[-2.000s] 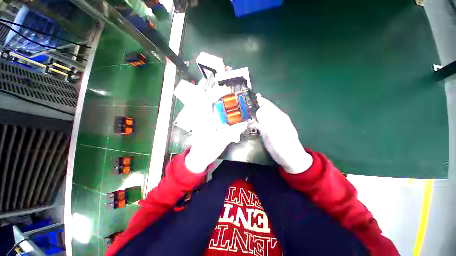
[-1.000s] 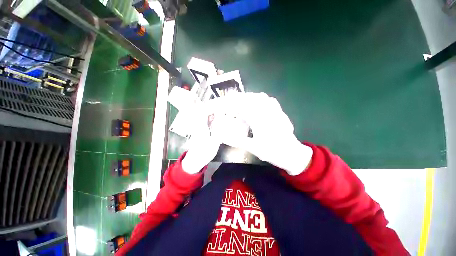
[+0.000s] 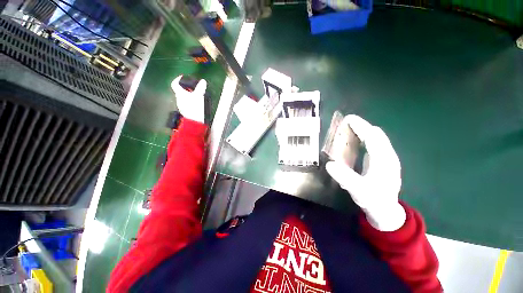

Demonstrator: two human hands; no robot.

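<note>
My left hand (image 3: 191, 102), in a white glove, is over the green conveyor. Its thumb and fingers are around a dark component (image 3: 188, 83). My right hand (image 3: 373, 166), in a white glove, holds a flat grey-brown metal plate (image 3: 342, 140) between thumb and fingers, just right of the fixtures. The upright white fixture (image 3: 298, 142) stands on the table in front of me, with dark and metallic bars in its slots and no orange or blue part visible in it. The angled white fixture (image 3: 255, 122) lies slanted to its left, beside the conveyor.
The green conveyor (image 3: 129, 163) carries several dark and orange components, some partly hidden by my left arm. A metal rail (image 3: 226, 60) runs between conveyor and table. A blue bin (image 3: 339, 20) is at the table's far edge. Grey louvred equipment (image 3: 46, 149) stands at left.
My hands have moved apart from the fixtures. My left hand has moved onto the conveyor around a component. My right hand has moved right, and the plate now shows in it. The view has shifted.
</note>
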